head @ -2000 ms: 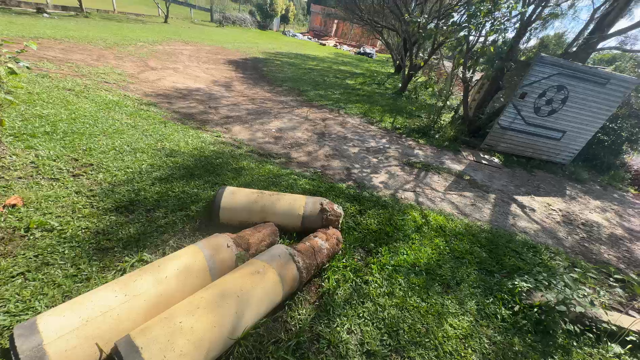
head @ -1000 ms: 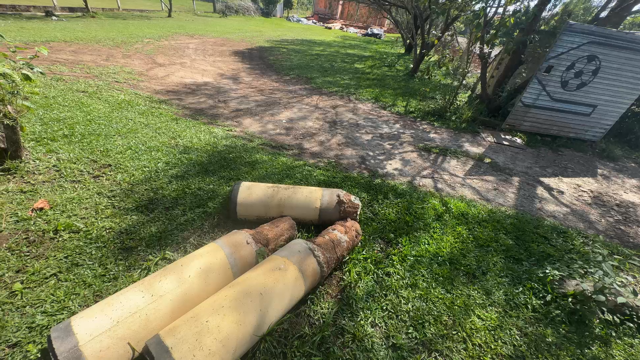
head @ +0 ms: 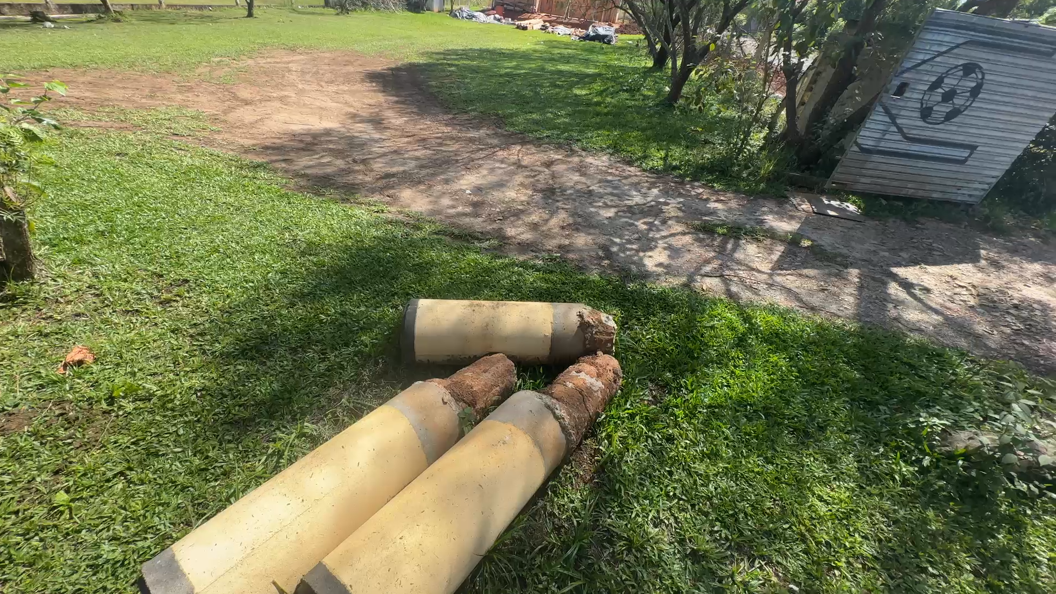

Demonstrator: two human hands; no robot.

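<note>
Neither my left hand nor my right hand is in the head view, so what they hold cannot be seen. Three thick yellow-painted cylindrical posts with grey bands lie on the grass. The shortest post lies crosswise, farthest from me, its rough, broken end to the right. Two longer posts, the left one and the right one, lie side by side and slant from the lower left up toward the short post. Their far ends are rough, reddish-brown and narrower. The lower end of the right post is cut off by the frame edge.
Beyond the grass runs a dirt track with tree shadows. A leaning corrugated metal panel with a painted ball stands at the right, beside trees. A small trunk rises at the left. A dry leaf lies on the grass.
The view has shifted, so the posts sit farther right in the frame than two seconds ago. Their arrangement on the grass looks the same.
</note>
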